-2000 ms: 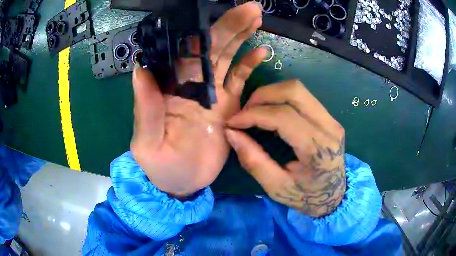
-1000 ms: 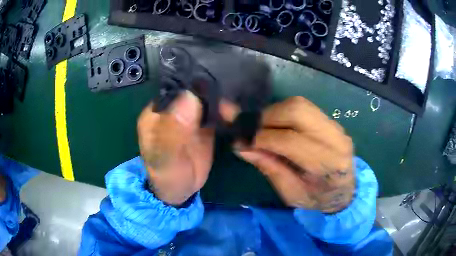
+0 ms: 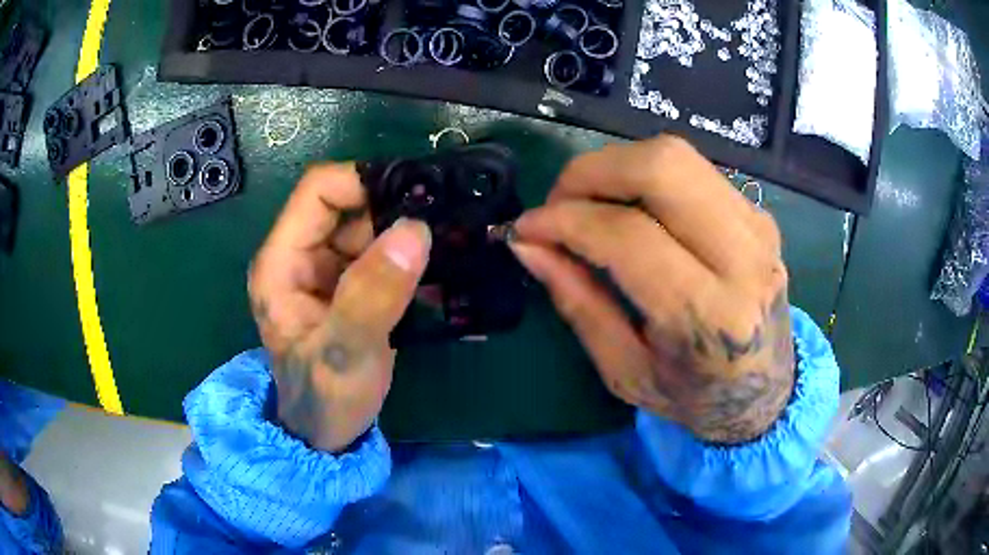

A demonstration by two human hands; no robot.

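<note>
A black housing (image 3: 466, 287) with round openings at its top and a rectangular cut-out lower down is held above the green mat. My left hand (image 3: 342, 293) grips its left side, with the thumb on its front face. My right hand (image 3: 662, 287) pinches a tiny clear part (image 3: 501, 231) between thumb and forefinger, at the housing's right edge. Whether the part touches the housing cannot be told.
The parts tray (image 3: 325, 85) across the top holds black ringed parts (image 3: 445, 46), clear parts (image 3: 759, 76) and a white bag (image 3: 835, 81). Two housings with rings (image 3: 201, 168) lie at left by the yellow line (image 3: 85, 271). Another person's arm (image 3: 13, 488) shows at lower left.
The housing was turned from edge-on to face up. My right fingertips moved from my left palm to the housing's right edge. The bench view has shifted left.
</note>
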